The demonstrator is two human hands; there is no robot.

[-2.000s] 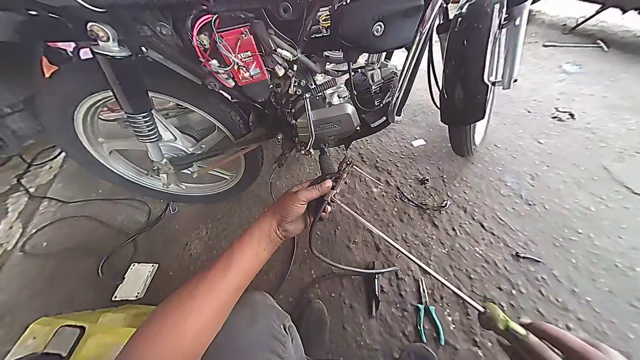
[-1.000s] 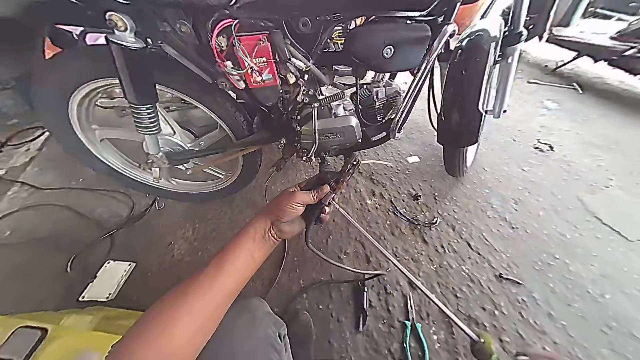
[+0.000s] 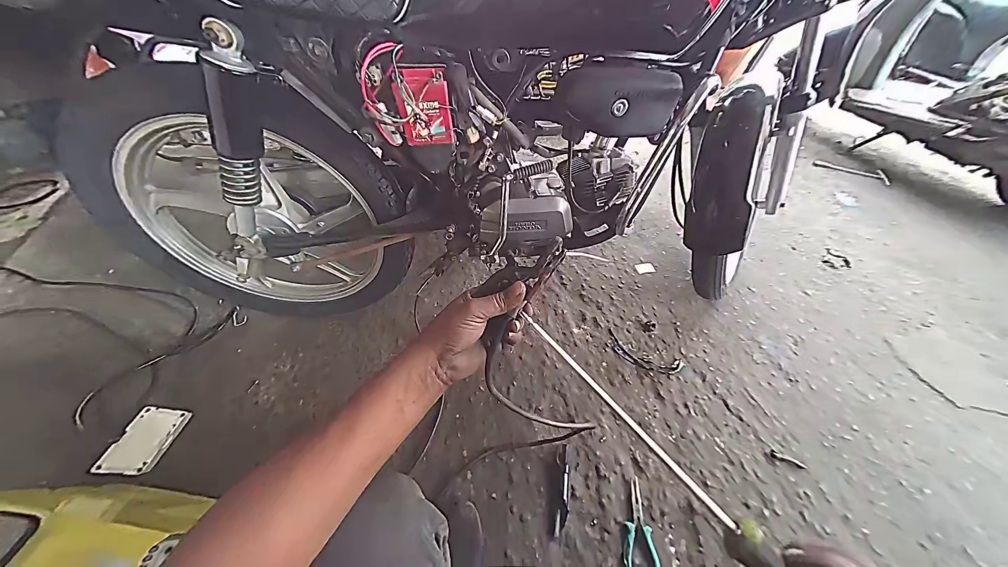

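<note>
My left hand (image 3: 480, 331) is closed around a dark object with a cable (image 3: 512, 402) hanging from it; a brownish, narrow part (image 3: 545, 272) sticks up past the fingers. What the object is cannot be told. A long screwdriver's metal shaft (image 3: 630, 417) runs from beside these fingers to the lower right. There my right hand (image 3: 823, 554), blurred and partly cut off, is on its yellow-green handle (image 3: 748, 539). Just above the left hand is the motorcycle engine (image 3: 528, 220). Pliers with teal handles (image 3: 639, 531) and a slim black tool (image 3: 561, 492) lie on the ground.
The motorcycle's rear wheel (image 3: 260, 213) stands at left, its front wheel (image 3: 713, 272) at right. A red battery (image 3: 425, 106) shows with loose wires. Black cables (image 3: 177, 350), a white plate (image 3: 142, 441), a wire piece (image 3: 646, 362) and a yellow object (image 3: 94, 516) lie around.
My right hand and the screwdriver handle have moved lower in the picture, and the hand is more cut off. My left hand keeps its hold below the engine. The view has shifted somewhat.
</note>
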